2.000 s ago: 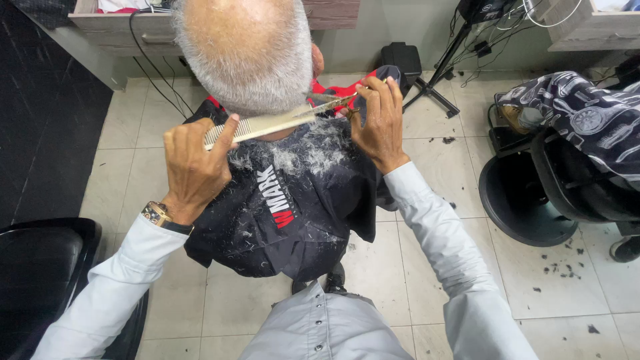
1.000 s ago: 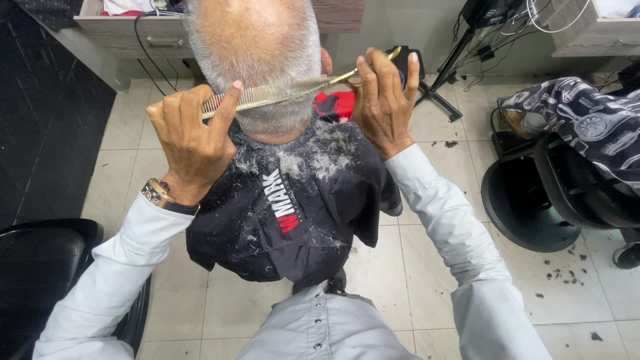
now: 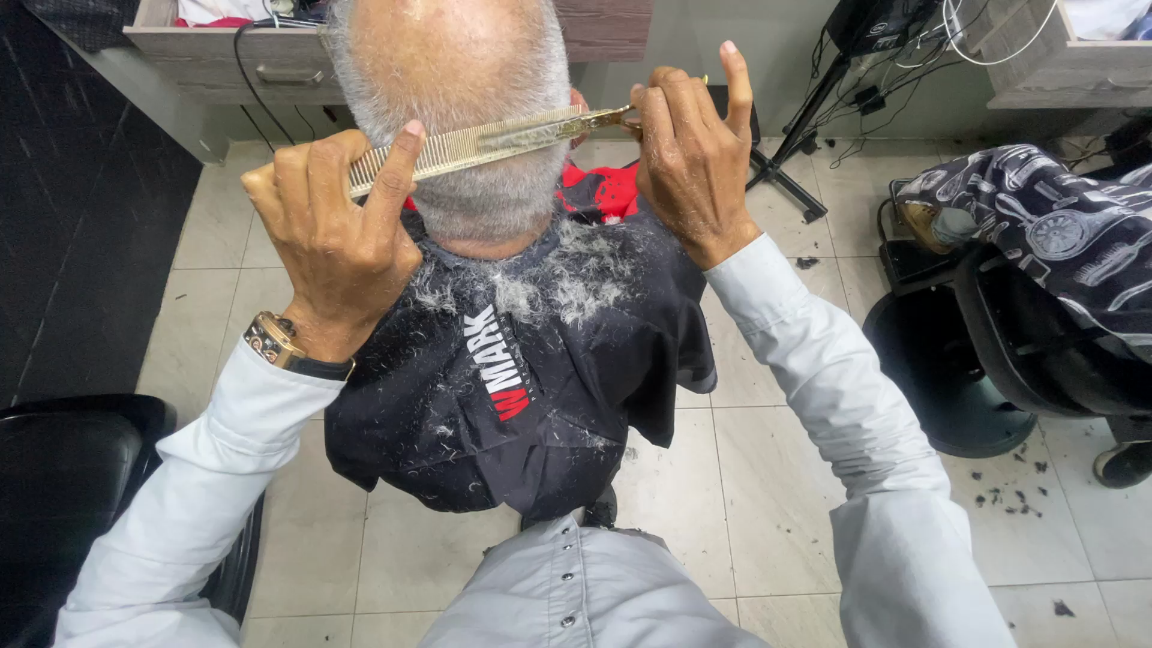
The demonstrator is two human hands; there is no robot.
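Observation:
A pale barber's comb (image 3: 450,149) lies slanted across the back of a seated person's grey-haired head (image 3: 490,193). Its left end is gripped by my left hand (image 3: 337,216). My right hand (image 3: 693,135) holds gold-coloured hair scissors (image 3: 607,117) by the handles, one finger raised, with the blades lying along the comb. Whether the blades are parted is hard to see. A black barber's cape (image 3: 432,378) covers the person's shoulders and back, and cut grey hair (image 3: 585,283) lies over its upper part.
Black chairs stand at left (image 3: 72,477) and right (image 3: 1044,342); another person's patterned cape (image 3: 1062,234) drapes the right one. Beyond the head are an open drawer (image 3: 234,67), a black stand (image 3: 792,153) and loose cables. Dark hair clippings (image 3: 1008,499) dot the tiled floor.
Two seconds ago the comb and scissors were lower, at the nape. Both hands have since moved up the back of the head, still holding them.

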